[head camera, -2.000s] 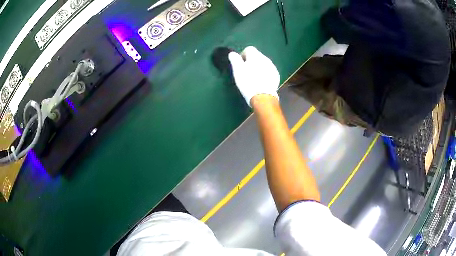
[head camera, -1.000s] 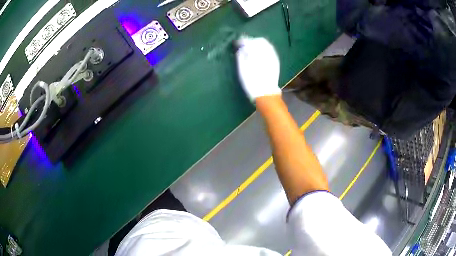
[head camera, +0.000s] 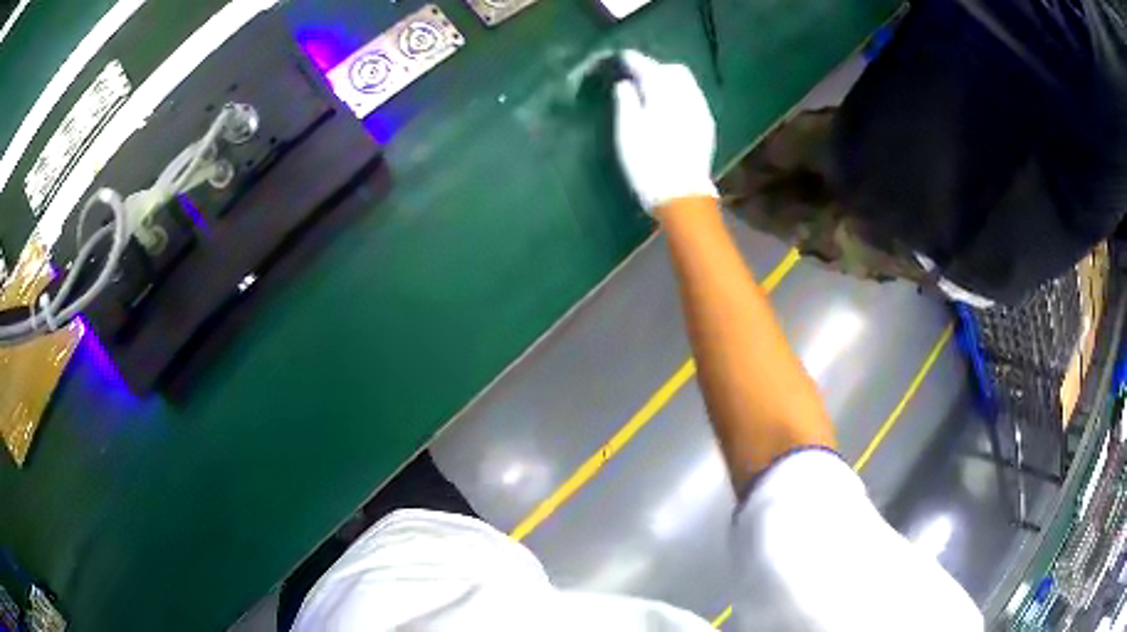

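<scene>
My right hand, in a white glove, reaches in from the lower right onto the green bench. Its fingers are on a small dark pad, mostly hidden under them and pressed to the bench top. A pale wet-looking smear shows beside the pad. My left hand is not in view. A silver module with ringed circles lies at the violet-lit opening of the black curing unit, with two rings visible. Another module is cut off by the top edge.
Grey cables lie on the curing unit. A yellow-brown board is at the left. A dark thin tool and a white item's corner are at the top. A person in dark clothing is at the right, by the bench edge.
The module at the curing unit has come further out, from one end to two rings showing. The other module has shifted up out of frame. My right hand has moved slightly up and right, still on the pad.
</scene>
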